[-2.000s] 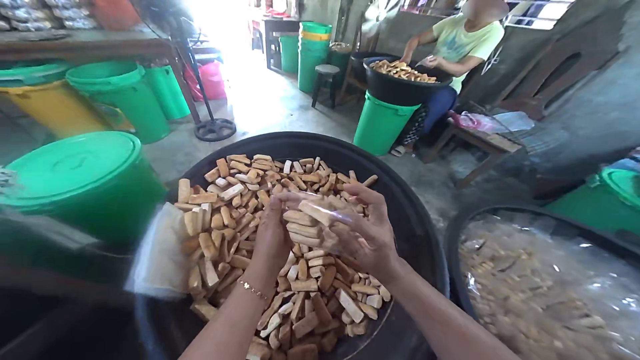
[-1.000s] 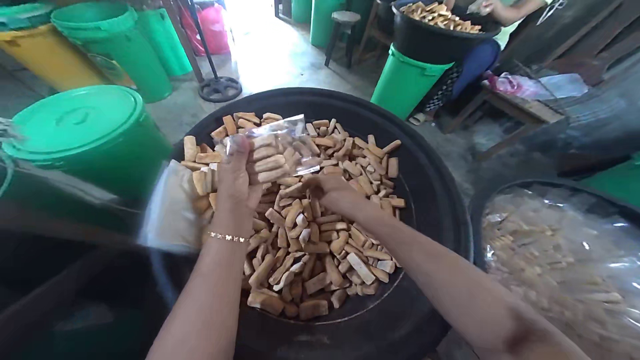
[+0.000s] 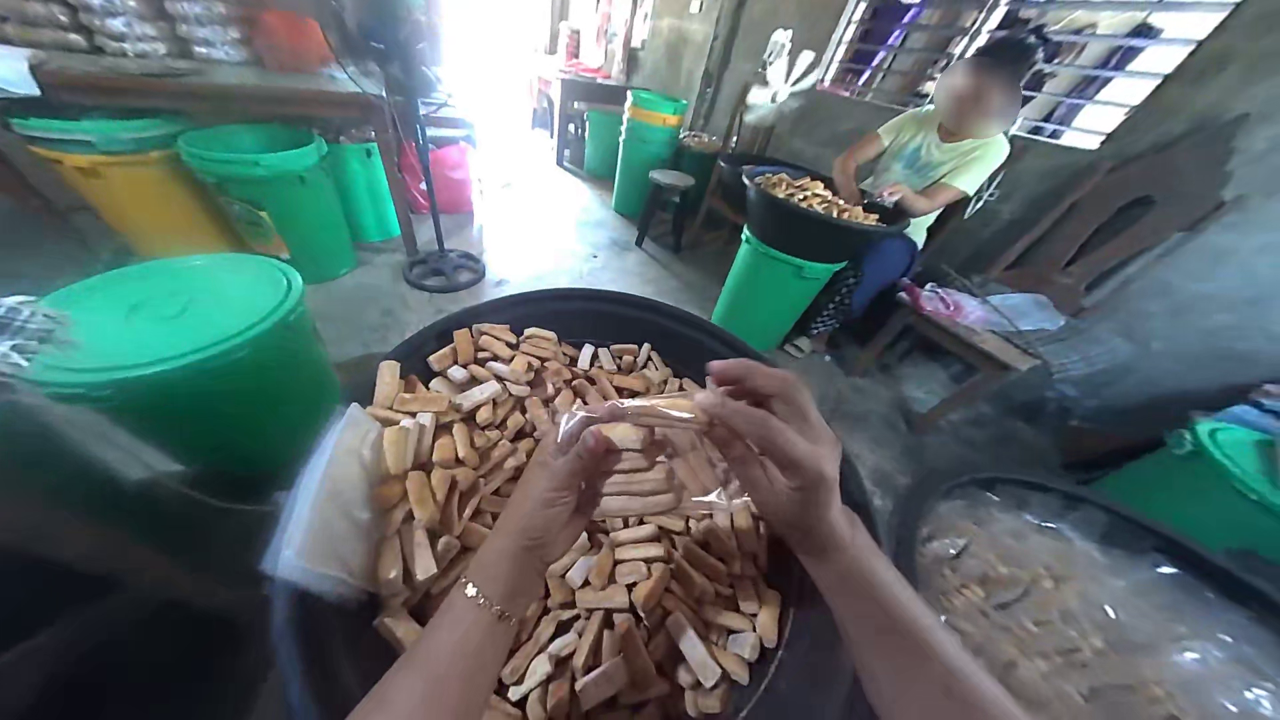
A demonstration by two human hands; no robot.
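Note:
A clear plastic bag (image 3: pixel 640 475) with several biscuit sticks stacked in it is held up between my hands. My left hand (image 3: pixel 560 480) grips its left side, thumb against the plastic. My right hand (image 3: pixel 785 450) pinches the bag's upper right part, where a stick lies across the top under the film. Beneath both hands, a wide black tub (image 3: pixel 570 305) holds a heap of loose biscuit sticks (image 3: pixel 600 600). A stack of flat plastic bags (image 3: pixel 335 510) rests over the tub's left rim, left of my left hand.
At the left stands a lidded green bucket (image 3: pixel 180 320). A second black tub (image 3: pixel 1000 490) with filled clear bags is at the lower right. Ahead, a person (image 3: pixel 935 160) sits behind a black tub on a green bucket (image 3: pixel 770 290). A fan stand (image 3: pixel 445 270) is beyond my tub.
My right hand has risen from the heap of sticks to the bag, which one second ago only my left hand held. The view has tilted up, showing more of the room.

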